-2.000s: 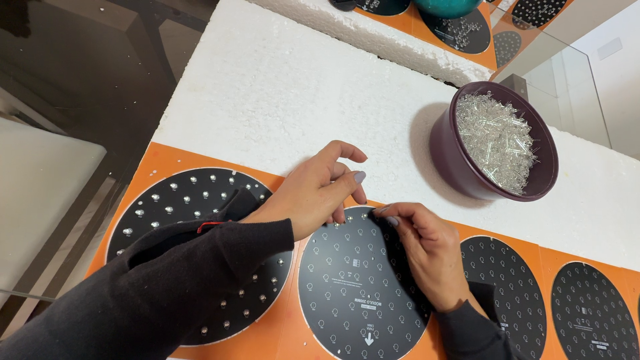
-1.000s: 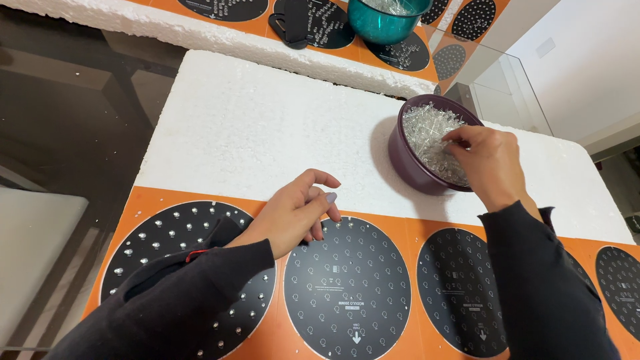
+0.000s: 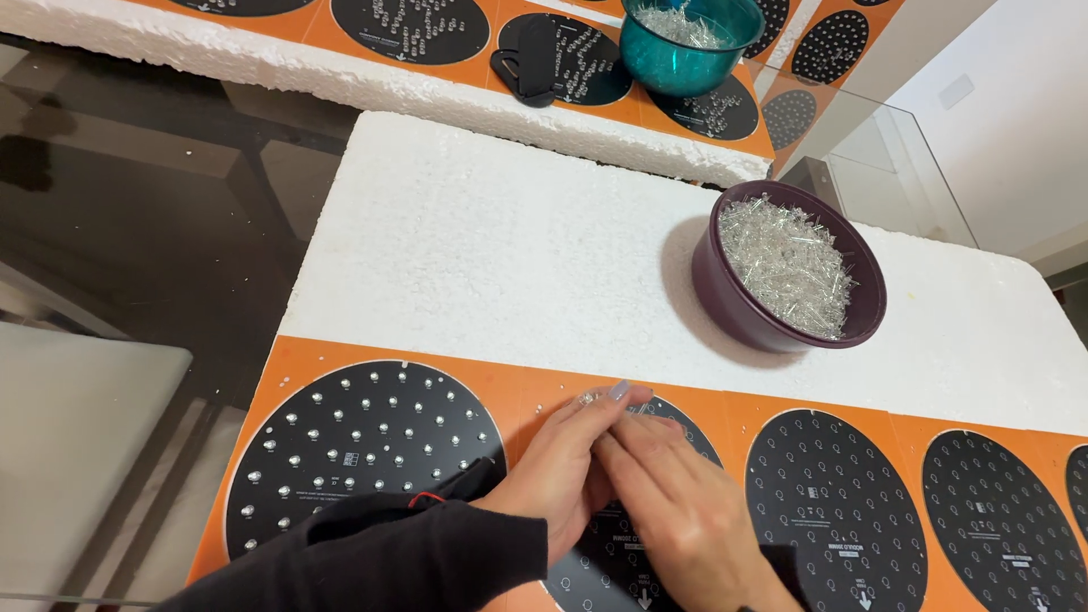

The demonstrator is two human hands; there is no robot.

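Observation:
My left hand [image 3: 565, 472] and my right hand [image 3: 680, 510] meet above a round black circuit board [image 3: 595, 557] on an orange sheet. A few small clear LEDs [image 3: 586, 398] show at the fingers of my left hand; the space between the palms is hidden. Left of the hands lies a round black board dotted with clear LEDs [image 3: 382, 425]. Beyond the hands, a dark purple bowl [image 3: 710, 293] holds a heap of clear LEDs with thin metal leads.
Round black boards [image 3: 837, 501] continue to the right on the white foam slab [image 3: 501, 238]. Behind it, another foam slab carries more boards, a black strap-like object [image 3: 535, 64] and a teal bowl [image 3: 680, 64] of LEDs. A pale seat [image 3: 76, 450] is at left.
My right hand was in the purple bowl one second ago; it has come back to my left hand, and the two now touch. Small LEDs now show at my left fingers.

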